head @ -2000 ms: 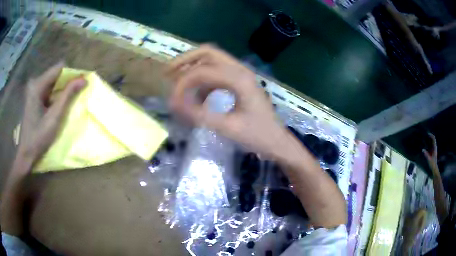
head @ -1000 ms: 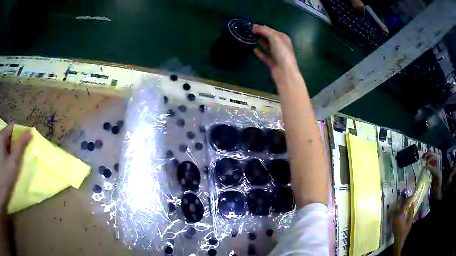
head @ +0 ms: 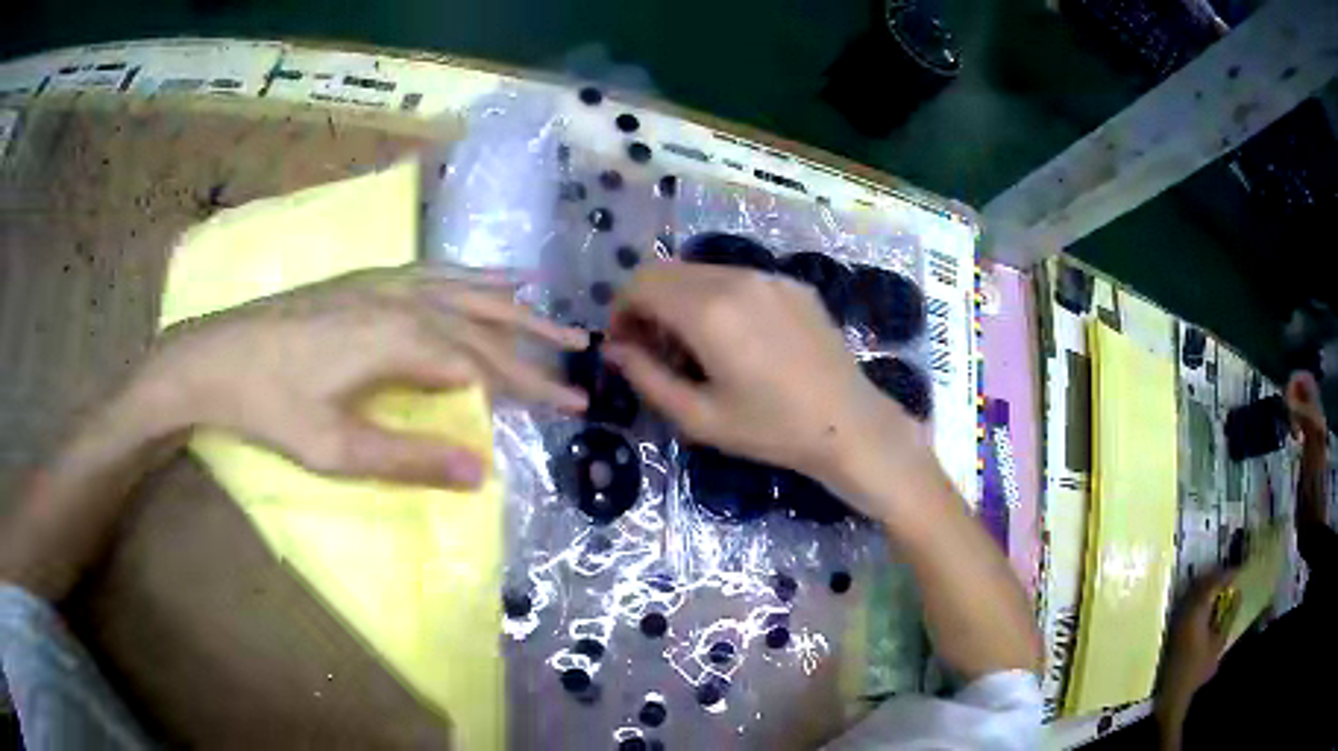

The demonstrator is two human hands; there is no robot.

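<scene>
A yellow cloth (head: 352, 587) spreads beneath my left hand (head: 367, 367), which is flat with fingers apart. Its fingertips reach to a black disc (head: 605, 396), partly hidden by both hands. My right hand (head: 734, 360) is bent over the same spot from the right, fingertips close to the disc; whether it pinches anything is hidden. A second perforated black disc (head: 599, 473) lies just below. Right of it, a block of plain black round caps (head: 888, 304) is partly covered by my right hand. Clear plastic film (head: 499, 184) is bunched above the discs.
Small black dots (head: 653, 624) are scattered around the discs. A black cylindrical product (head: 892, 66) stands on the green belt (head: 704, 52). A grey post (head: 1159, 132) is at upper right. Another yellow cloth (head: 1130, 514) and another person's hand (head: 1196, 624) are at right.
My right hand has come back from the black cylinder on the belt to the discs. My left hand and the yellow cloth have moved right, beside the discs. The view has shifted.
</scene>
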